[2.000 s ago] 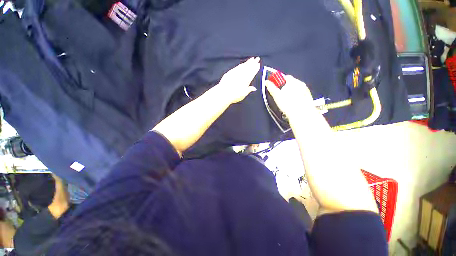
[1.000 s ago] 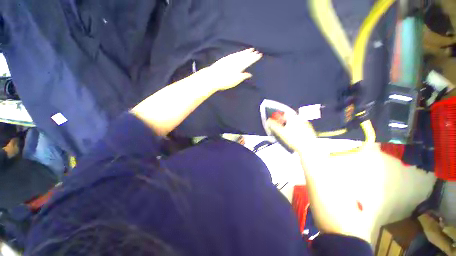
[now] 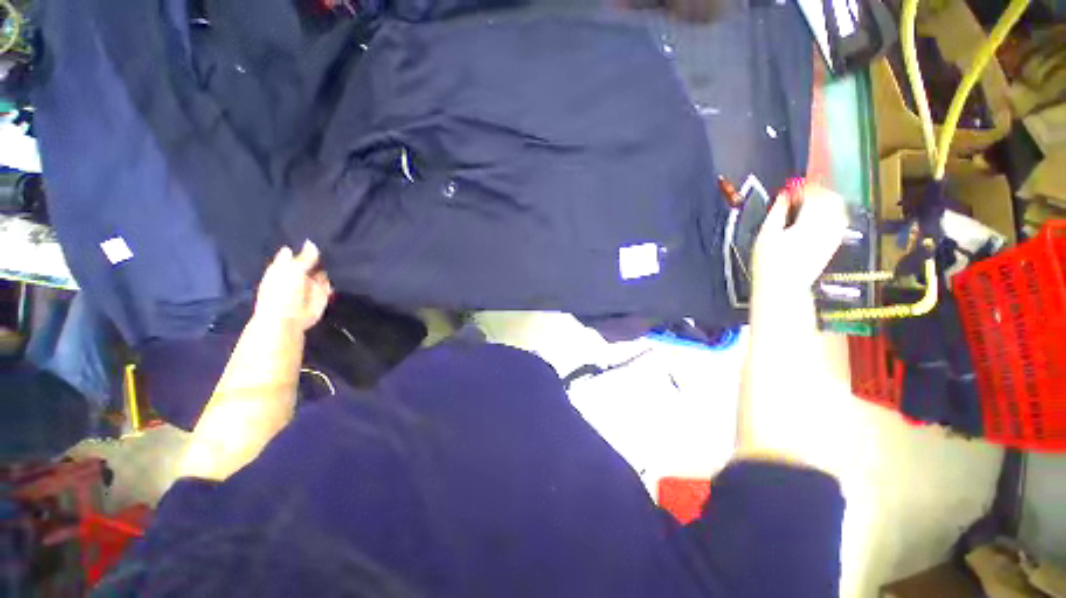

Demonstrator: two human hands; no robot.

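Observation:
A large dark navy garment point(image 3: 549, 152) lies over the pressing table, creased near its middle. A white ticket point(image 3: 638, 261) lies on its lower right part. My right hand point(image 3: 807, 234) is closed on the handle of the steam iron point(image 3: 740, 240), at the table's right edge beside the garment. The iron's pale-outlined plate and red handle end show. My left hand point(image 3: 292, 290) is at the garment's near left edge, fingers bent; the edge seems pinched there, but the fingertips are blurred.
A bluish-navy pile point(image 3: 140, 187) with a white ticket hangs at the left. Yellow hoses point(image 3: 935, 129) run up at the right. A red crate point(image 3: 1023, 339) stands at the far right, with cardboard boxes point(image 3: 953, 199) behind it. A small brown-orange handle point(image 3: 729, 190) lies near the iron.
My right hand has moved right with the iron, from the garment to the table's right edge. My left hand has moved left and nearer, off the garment's middle to its near left edge.

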